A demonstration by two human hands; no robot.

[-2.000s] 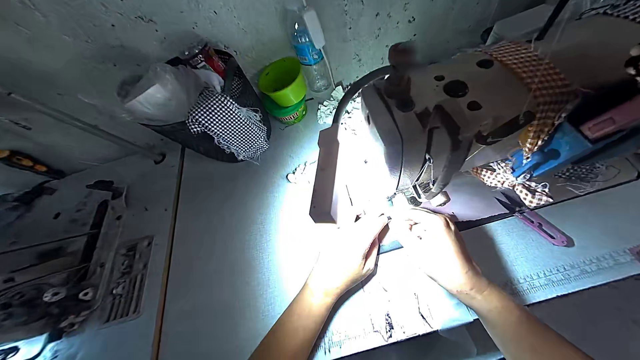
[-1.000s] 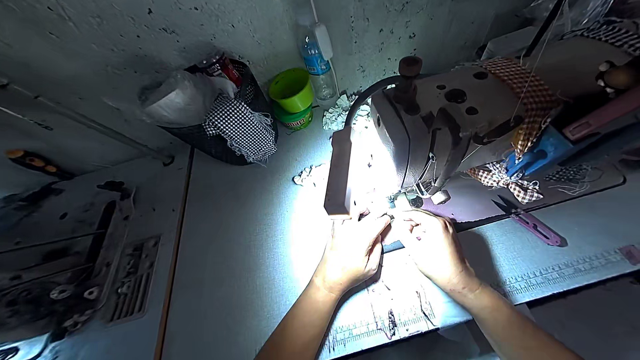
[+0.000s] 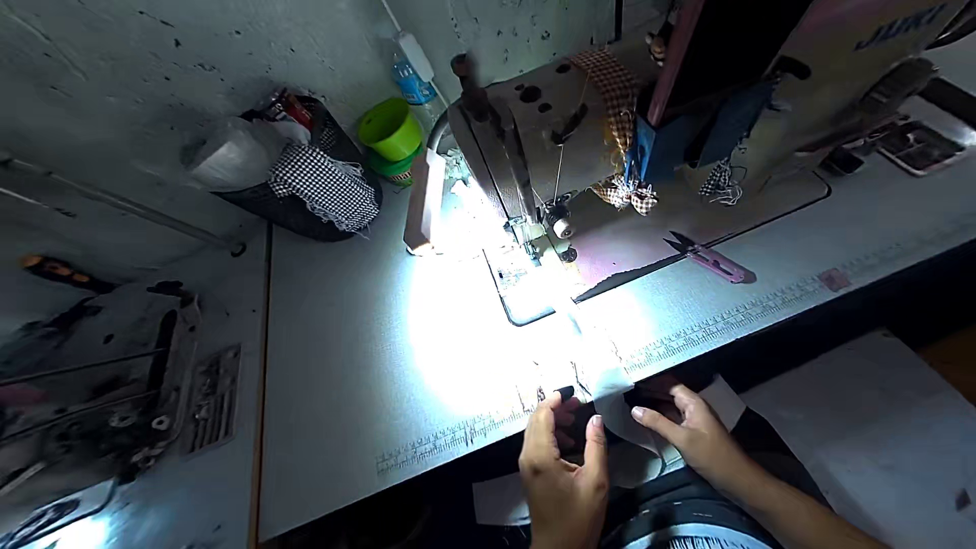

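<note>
My left hand [image 3: 566,465] is at the table's front edge, thumb and fingers apart beside a strip of pale fabric [image 3: 612,385]. This strip hangs over the edge towards my lap and seems to run up to the needle area. On its other side, my right hand [image 3: 690,427] has thumb and fingers close to a dark piece; whether it grips this is unclear. The sewing machine [image 3: 496,114] stands beyond both hands, its presser foot [image 3: 530,242] under a bright lamp [image 3: 427,202]. Glare hides part of the fabric.
Pink-handled thread snips [image 3: 717,263] lie right of the machine. A printed ruler scale [image 3: 732,316] follows the table edge. At the back left are a bin with checked cloth [image 3: 324,183], a green cup [image 3: 390,130] and a plastic bottle [image 3: 413,82]. Another machine [image 3: 84,374] stands far left.
Both hands have moved from the needle area back to the table's front edge, and they are farther apart. The view has shifted.
</note>
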